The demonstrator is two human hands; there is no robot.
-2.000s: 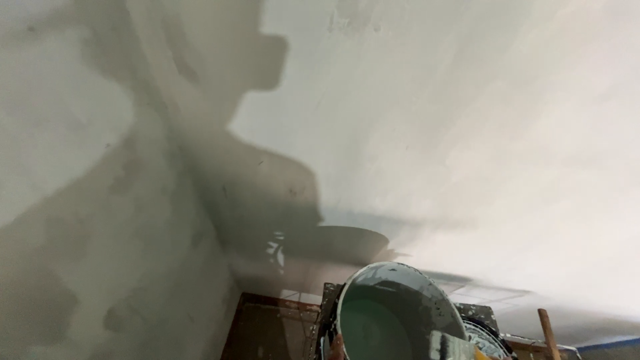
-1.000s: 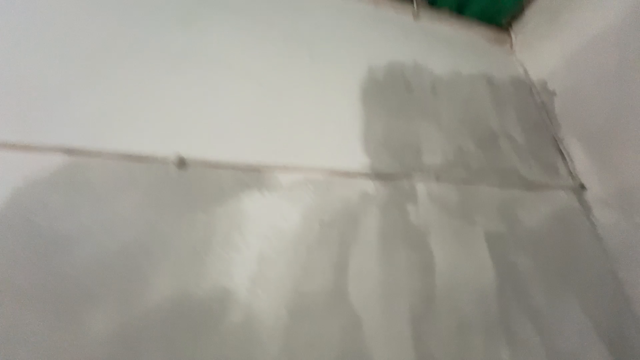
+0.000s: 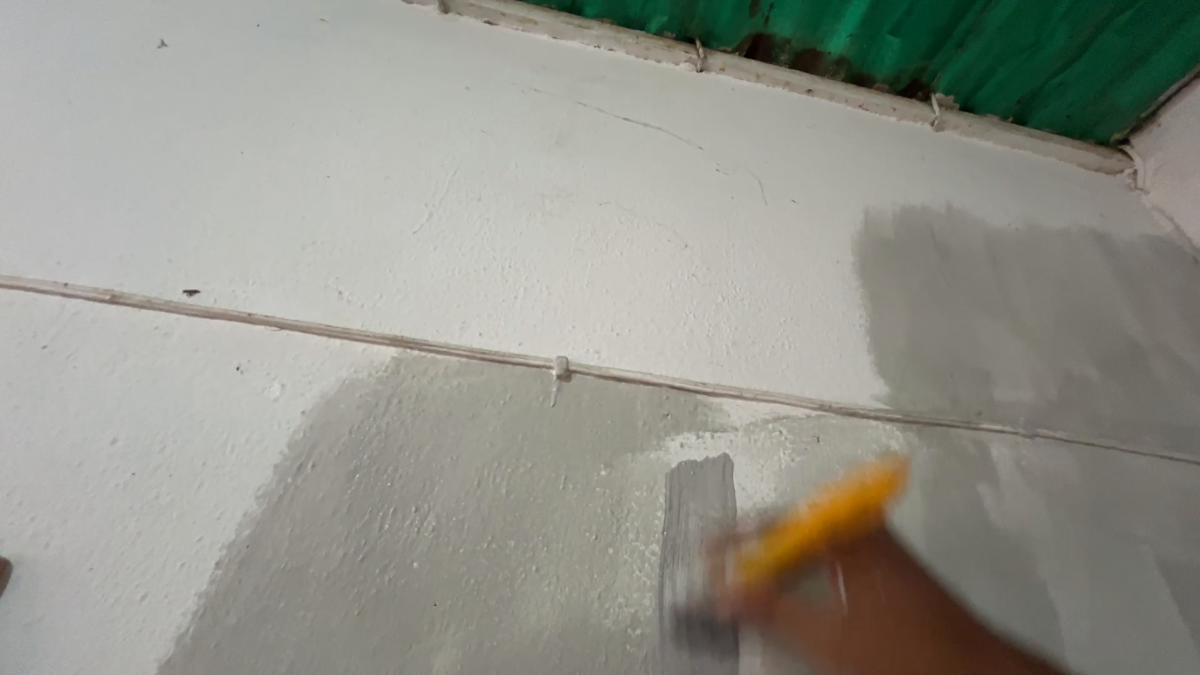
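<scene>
My right hand (image 3: 844, 591), blurred, comes in from the lower right and grips a paintbrush with a yellow handle (image 3: 825, 516). The brush head (image 3: 703, 623) lies against the wall at the lower end of a fresh dark grey stroke (image 3: 698, 506). Around that stroke the wall has grey paint (image 3: 450, 525) with thin whitish patches. Above and to the left the wall (image 3: 516, 206) is white. A second grey area (image 3: 1022, 319) covers the upper right. My left hand is out of view.
A thin cable (image 3: 422, 347) with a clip (image 3: 562, 367) runs across the wall. Higher up, a pale pipe (image 3: 816, 94) follows the wall's top edge below green sheeting (image 3: 937, 47). A small brown object (image 3: 4, 574) shows at the left edge.
The view has swung from the bucket and the wall's lower part up to its top. The right hand with the brush is now in sight, and a dark grey stroke shows.
</scene>
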